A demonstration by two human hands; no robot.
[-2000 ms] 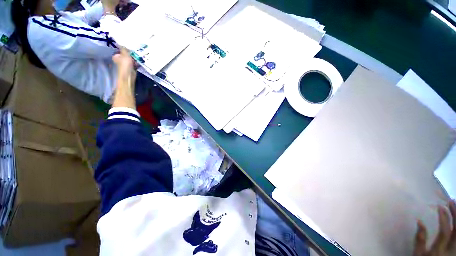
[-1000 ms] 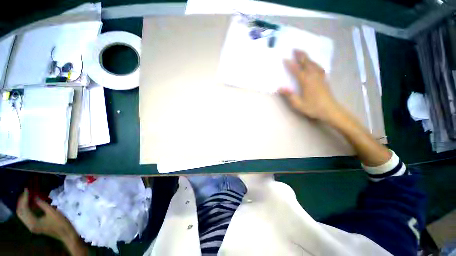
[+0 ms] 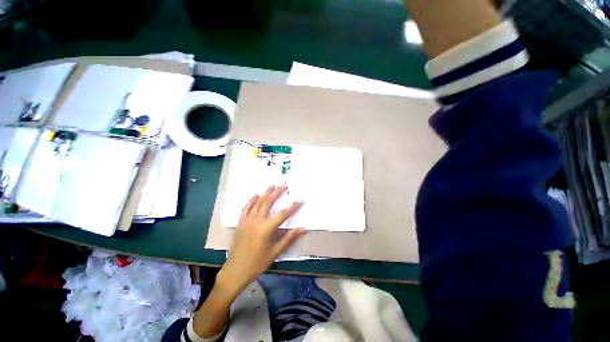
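A white panel [image 3: 328,190] lies flat on a large grey board [image 3: 391,160]. A green circuit board [image 3: 275,149] with thin wires and a yellow bit is at its far edge, left of the middle. My left hand [image 3: 262,227] rests on the near left part of the panel, fingers spread, palm down, gripping nothing. My right arm reaches up out of the top of the picture; only the wrist and sleeve show, and the hand is cut off.
A large white tape roll [image 3: 204,123] lies left of the board. More white panels with electronics [image 3: 100,174] lie on boards at the left. A white waste heap [image 3: 127,297] is below the bench edge. Layered stacks [image 3: 588,180] stand at the right.
The panel has moved left and nearer on the grey board. My left hand has come up from below the bench onto it. My right hand has left the panel and gone out at the top.
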